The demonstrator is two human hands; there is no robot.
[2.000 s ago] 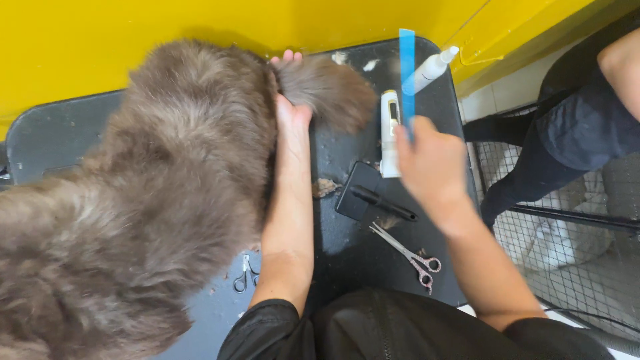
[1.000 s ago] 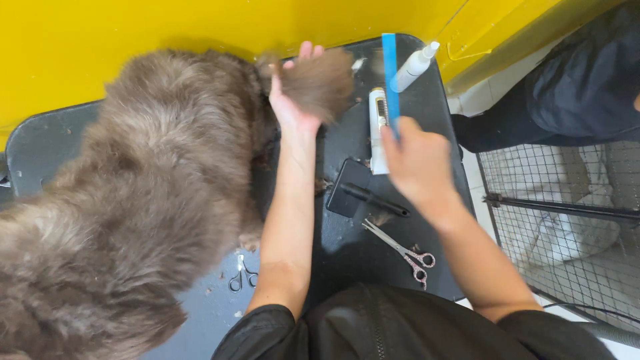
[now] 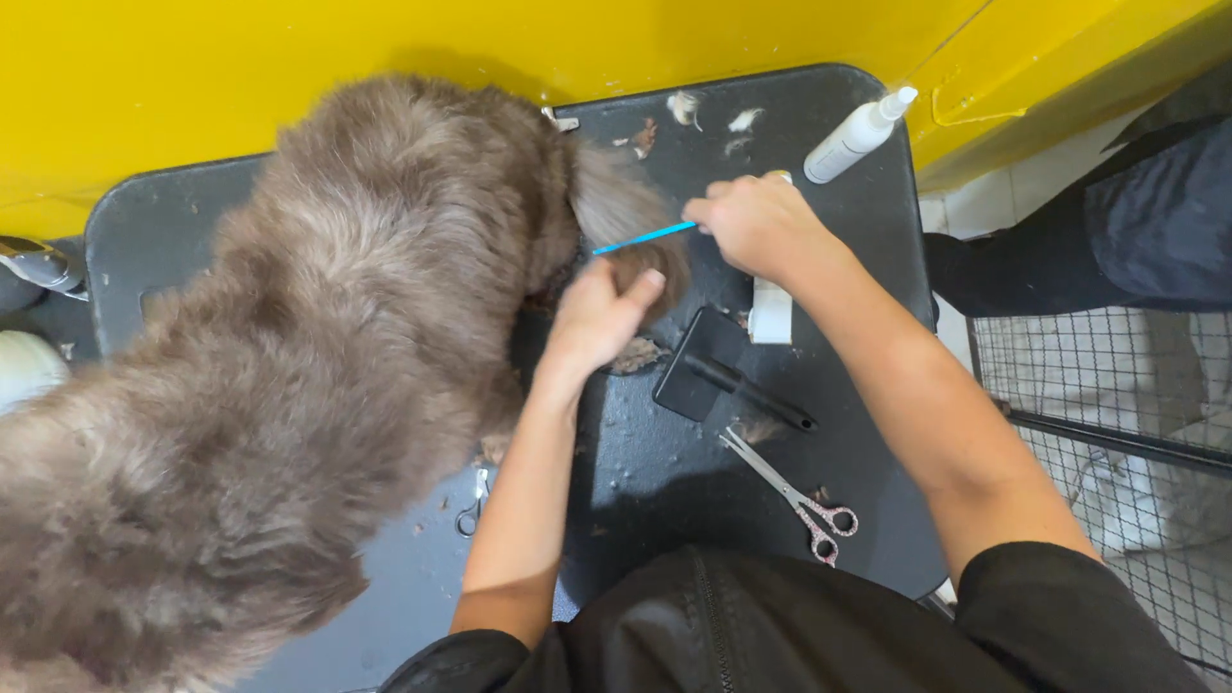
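A long-haired grey-brown animal (image 3: 385, 289) stands on the black grooming table, its bushy tail (image 3: 626, 212) toward the right. My left hand (image 3: 599, 313) is at the tail's lower side, thumb raised and fingers partly hidden; its hold on the hair is unclear. Closed around one end of a blue comb (image 3: 645, 238), my right hand (image 3: 756, 226) has the comb's other end against the tail. Below that hand lies a white clipper-like device (image 3: 771, 313), partly covered. A black slicker brush (image 3: 701, 371) lies face down, with steel scissors (image 3: 784, 491) nearer my body.
A white spray bottle (image 3: 857, 137) stands at the table's back right corner. Small scissors (image 3: 470, 518) lie beside my left forearm. Hair tufts (image 3: 637, 354) are scattered about. Behind the table is a yellow wall (image 3: 597, 43); at right are a person's leg (image 3: 1030, 265) and a wire cage (image 3: 1136, 423).
My right hand has brought the comb from an upright position beside the tail down onto it. My left hand, earlier under the tail with fingers spread, has moved lower along it.
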